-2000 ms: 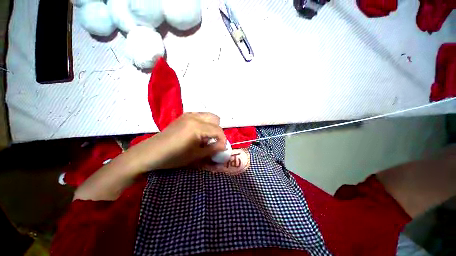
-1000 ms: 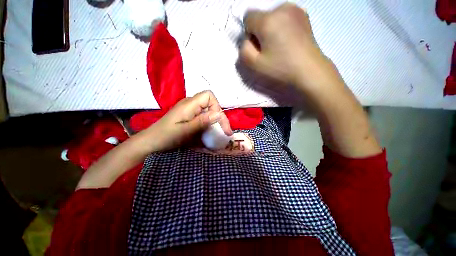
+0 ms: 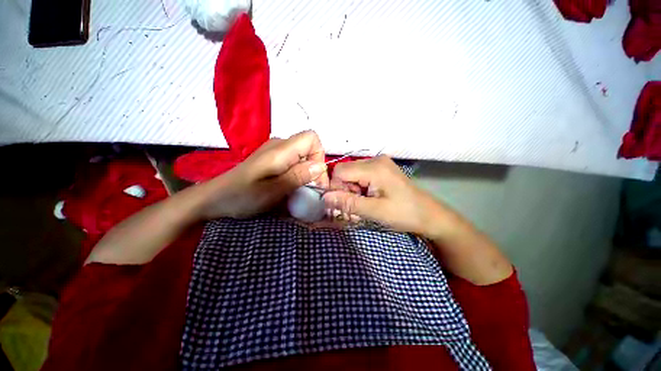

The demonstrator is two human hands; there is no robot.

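Observation:
A red plush piece (image 3: 243, 87) lies with one long narrow part up on the white cloth and more red cloth at the table edge. My left hand (image 3: 279, 170) pinches the piece at the near edge, above a white pompom (image 3: 306, 204) that hangs just below the fingers. My right hand (image 3: 377, 192) is beside it, fingertips closed at the pompom's right side. A thin dark line, perhaps the needle, shows between the fingertips. A short white thread (image 3: 341, 158) sticks out above them.
The white ribbed table cloth (image 3: 406, 80) carries loose threads. A black phone (image 3: 59, 22) is at the upper left, another white pompom (image 3: 217, 13) at the top. Red pieces (image 3: 645, 123) lie at the right. A red heap with white balls (image 3: 109, 196) is low at left.
My right hand has come from far right, over the table, down to the pompom beside my left hand. The long taut thread no longer shows. The view has shifted, with the snips out of sight.

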